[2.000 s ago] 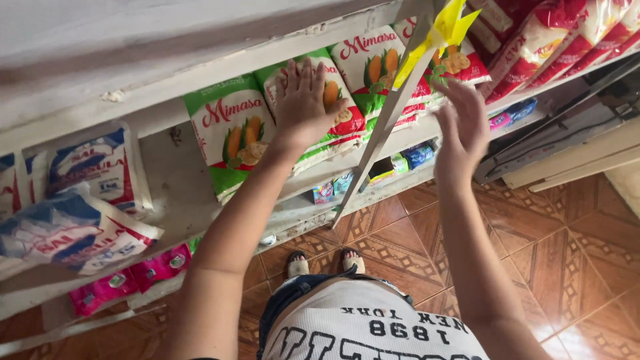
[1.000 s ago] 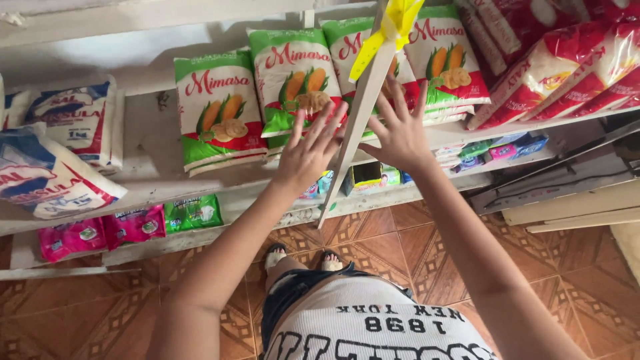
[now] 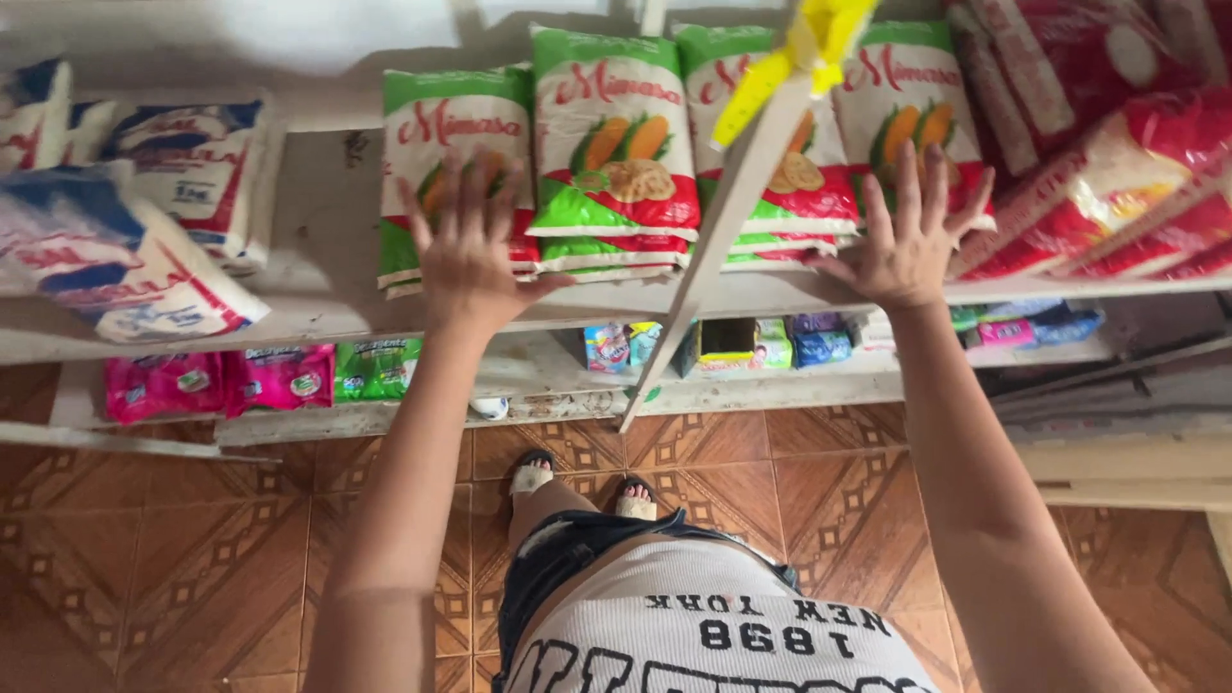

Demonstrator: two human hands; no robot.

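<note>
Plastic bags of Mimasa corn flour (image 3: 616, 144) lie in stacked columns side by side on the white shelf. My left hand (image 3: 472, 241), fingers spread, rests on or just over the leftmost Mimasa bag (image 3: 457, 106); contact is hard to tell. Likewise spread, my right hand (image 3: 900, 231) is over the lower part of the rightmost Mimasa bag (image 3: 900, 67). Between my hands a slanted white post (image 3: 736, 202) with a yellow ribbon (image 3: 818, 48) crosses in front of another Mimasa bag (image 3: 799, 173). Neither hand grips anything.
Salt bags (image 3: 125, 255) lie at the left, and red-and-white bags (image 3: 1107, 183) at the right. On the lower shelf are pink detergent packs (image 3: 279, 375), a green pack (image 3: 375, 369), an opened box (image 3: 727, 342) and small packets (image 3: 818, 346). Below is the tiled floor (image 3: 847, 520).
My hands have moved apart: the left from the second Mimasa column to the leftmost, the right from beside the post to the rightmost bag. The leftmost columns now sit closer together.
</note>
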